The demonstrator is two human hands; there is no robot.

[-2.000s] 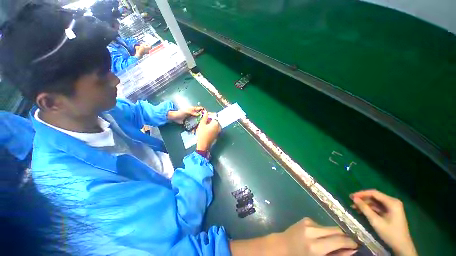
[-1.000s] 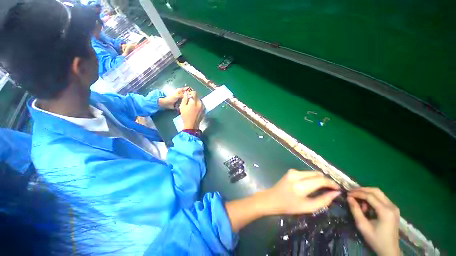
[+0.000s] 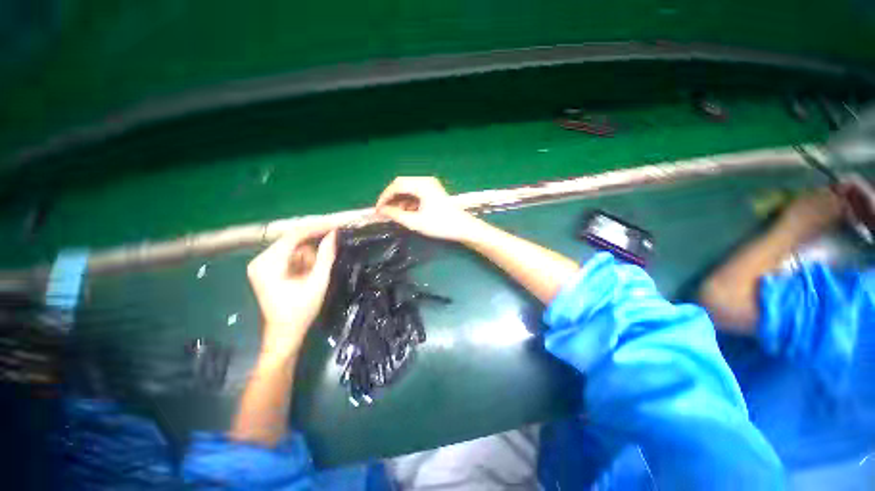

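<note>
Glossy black plastic parts lie in a loose pile on the dark green bench. My left hand is at the upper left of the pile, fingertips pinched. My right hand is above the pile by the whitish edge strip, thumb and fingers pinched. A dark strip, seemingly one black part, spans between the fingertips of both hands; blur and fingers hide its details. A small blurred row of black parts lies left of my left forearm.
A phone unit lies on the bench at right. A neighbour's arm is at far right. Beyond the edge strip, handsets sit on the green belt. Small white scraps and a pale blue strip are at left.
The view has swung from the left neighbour to the pile and the right side. My hands, apart at first, came together at the edge strip and remain close together.
</note>
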